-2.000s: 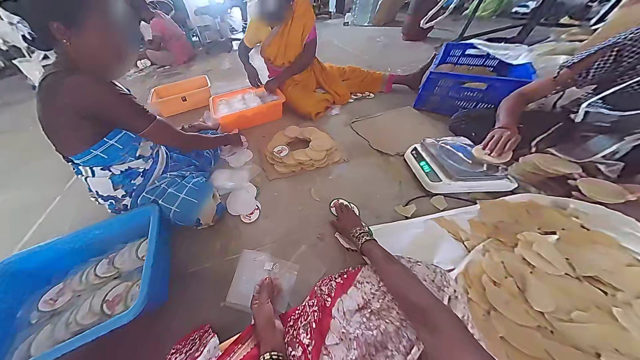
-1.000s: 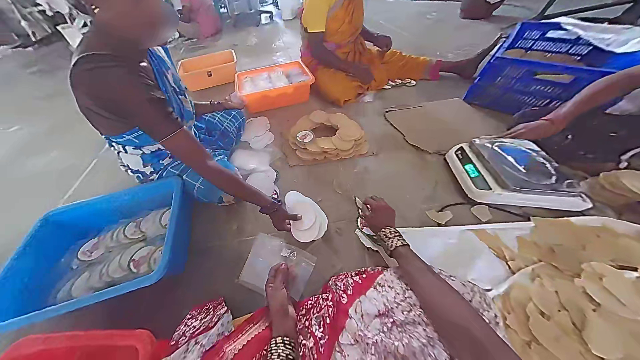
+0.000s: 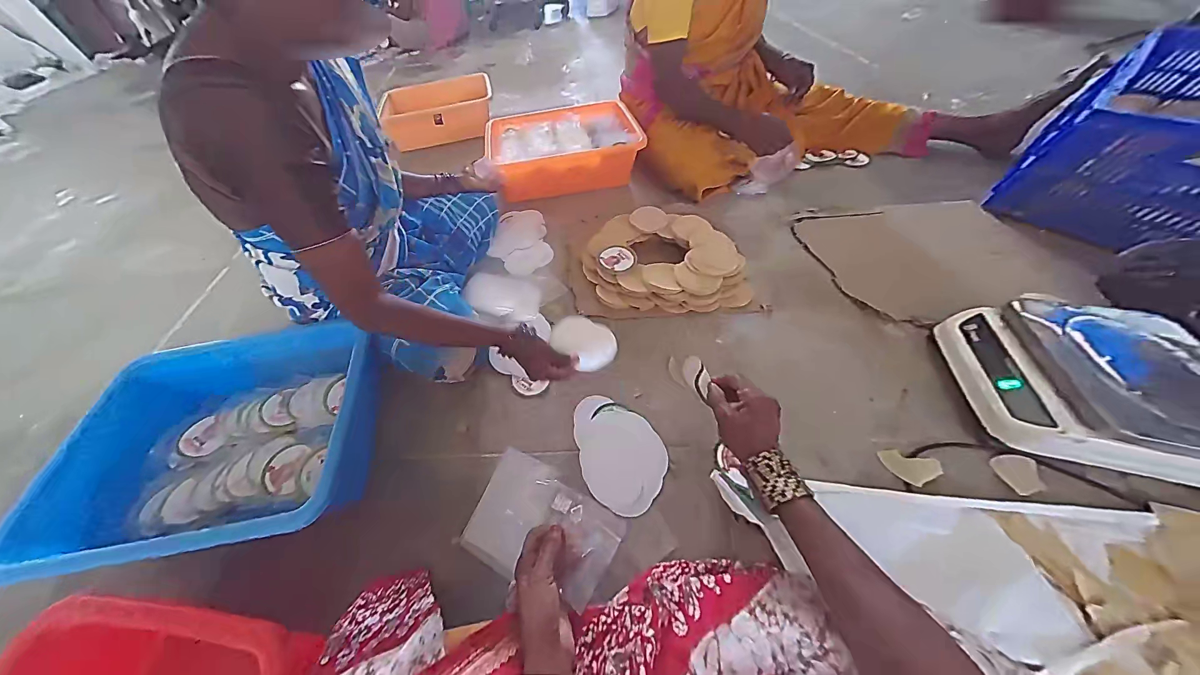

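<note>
My left hand point(image 3: 544, 572) rests at the near edge of a clear plastic bag point(image 3: 506, 506), thumb over it, and holds it. My right hand point(image 3: 747, 417) pinches a few small round labels point(image 3: 695, 377) between thumb and fingers, above the floor. Between my hands lie white discs point(image 3: 623, 459), overlapping on the floor. Farther off, thin tan discs point(image 3: 708, 258) are stacked in a ring on cardboard, with one round label point(image 3: 616, 259) on top. A co-worker's hand point(image 3: 539, 356) touches more white discs point(image 3: 586, 343) to the left of the ring.
A blue tub point(image 3: 361, 422) of packed discs stands left, a red container point(image 3: 141, 628) near left. Two orange bins point(image 3: 572, 178) stand beyond. At right are a digital scale point(image 3: 998, 375), a blue crate point(image 3: 1078, 169) and tan discs on a white sheet point(image 3: 900, 534). Two co-workers sit nearby.
White discs that the co-worker held out a second ago now lie on the floor near my bag. The co-worker's hand has drawn back. My right hand now holds up small labels.
</note>
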